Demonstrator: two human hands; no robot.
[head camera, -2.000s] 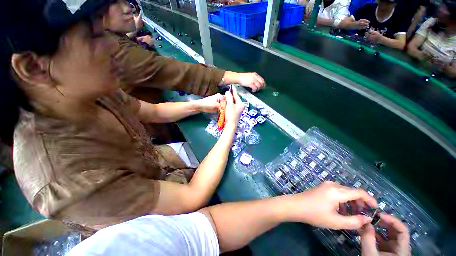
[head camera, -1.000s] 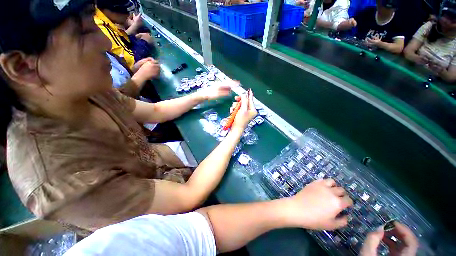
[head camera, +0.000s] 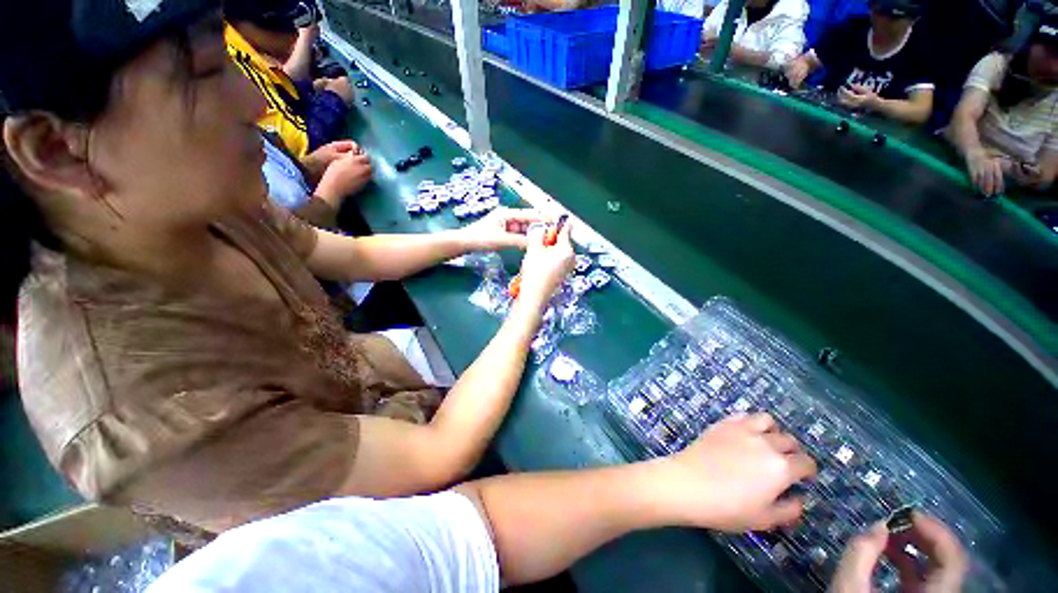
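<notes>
A clear blister tray lies lengthwise in front of me, with rows of small dark parts that have white squares. My left hand is over the middle of the tray, fingers bent down among the pockets; its fingertips are hidden, so I cannot tell whether it grips a part. My right hand, cut off by the bottom edge, pinches a small dark circuit board between its fingertips above the tray's near right part.
A neighbour sits close on the left, holding an orange-red tool. White housings and a crinkled clear bag lie on the green bench. A metal rail borders the dark green belt. Blue bins stand beyond.
My left hand has left my right hand and moved back left and down onto the tray. My right hand still pinches the board. A small dark piece on the belt has shifted left.
</notes>
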